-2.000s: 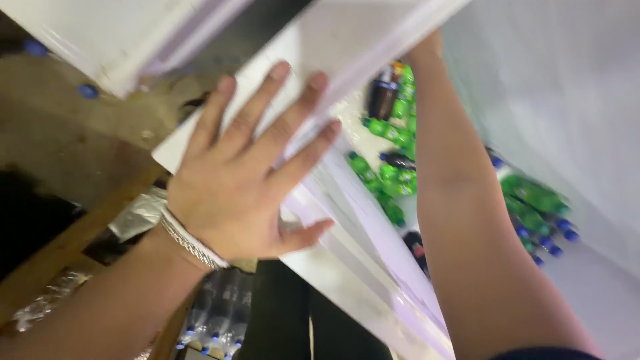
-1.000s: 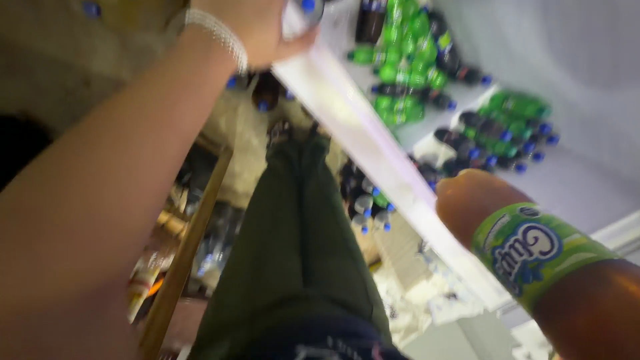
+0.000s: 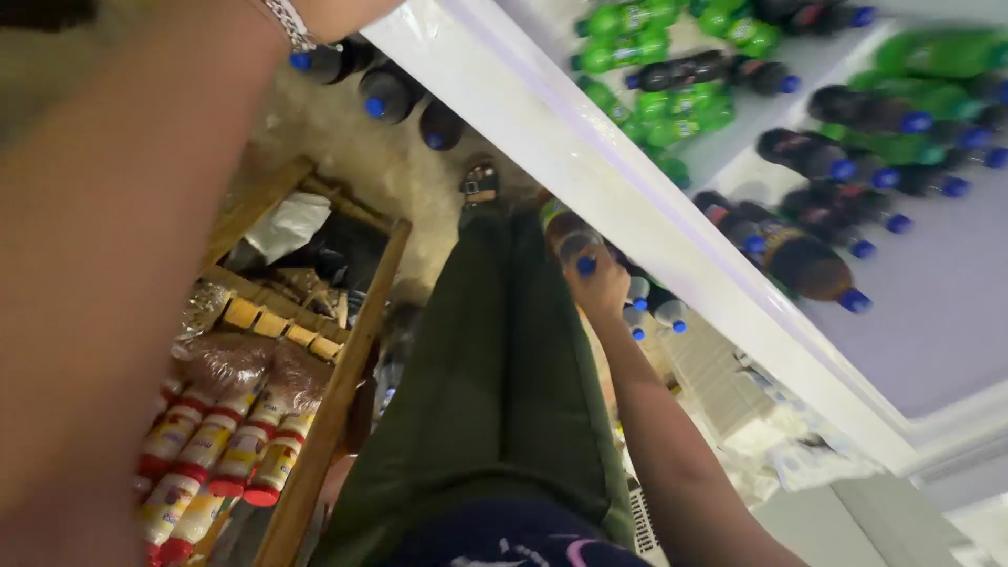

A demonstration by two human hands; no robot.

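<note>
My right hand [image 3: 600,285] is closed around the neck end of a bottle of brown drink [image 3: 565,233] with a blue cap, low beside my right leg and outside the white chest freezer. My left hand [image 3: 339,12], with a bracelet at the wrist, is at the top edge by the freezer's white rim [image 3: 598,173]; its fingers are cut off by the frame. Inside the freezer lie green bottles [image 3: 685,110] and dark cola bottles [image 3: 850,205] with blue caps, some on a raised step. A larger dark bottle [image 3: 811,264] lies at the front of them.
Dark bottles with blue caps [image 3: 387,93] stand on the floor beyond the rim. More bottles [image 3: 668,309] stand beside my right hand. On the left, a wooden rack [image 3: 339,394] holds plastic jars with red lids [image 3: 206,441] and brown-filled bags. My sandalled foot [image 3: 479,183] is on the floor.
My right hand, earlier reaching into the freezer and then holding a green-labelled bottle near the rim, is now down outside it with a bottle. The view has shifted strongly.
</note>
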